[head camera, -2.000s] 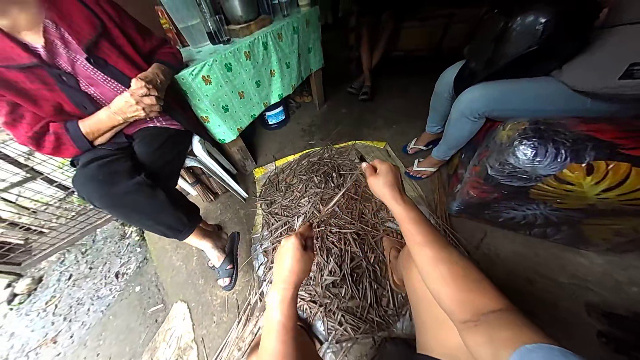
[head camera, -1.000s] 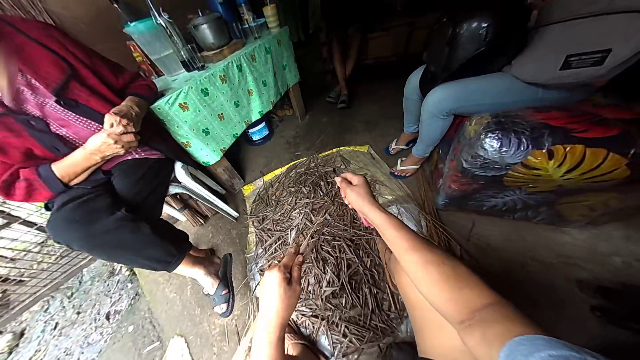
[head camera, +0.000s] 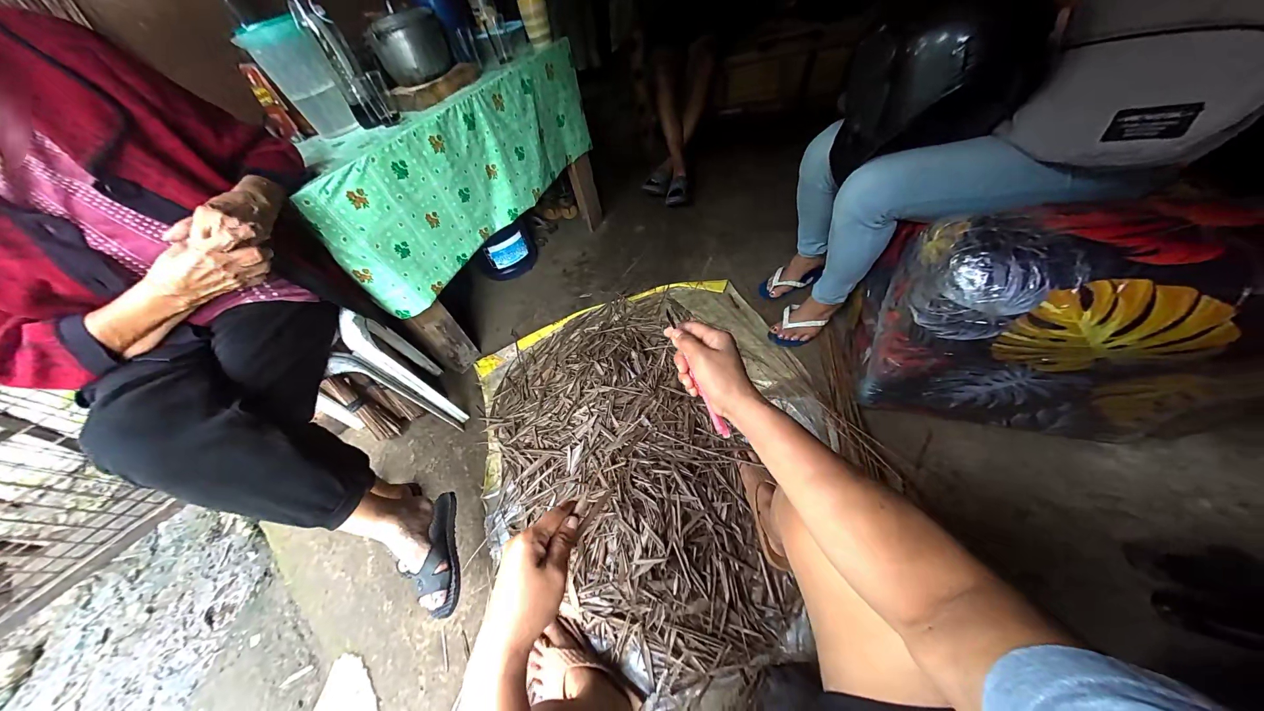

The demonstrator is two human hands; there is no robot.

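A wide heap of dry brown leaf strips (head camera: 642,474) lies on a plastic sheet with a yellow edge (head camera: 553,328), between my feet. Over the heap's upper right, my right hand (head camera: 713,370) is closed round a small knife with a pink handle (head camera: 719,423); its dark blade points away from me. My left hand (head camera: 541,563) is at the heap's lower left, thumb and fingertips pinched together at some strips. Whether it grips one firmly is hard to see.
A seated person (head camera: 197,257) is at left, beside a white plastic chair (head camera: 395,360) and a table with a green cloth (head camera: 444,178). Another person's legs (head camera: 889,202) rest at right on a floral-covered seat (head camera: 1066,316). A dark blue bucket (head camera: 509,253) stands under the table.
My right hand has turned, so the knife's pink handle now shows below it. My left hand has moved down toward the heap's lower left edge. The view has shifted slightly.
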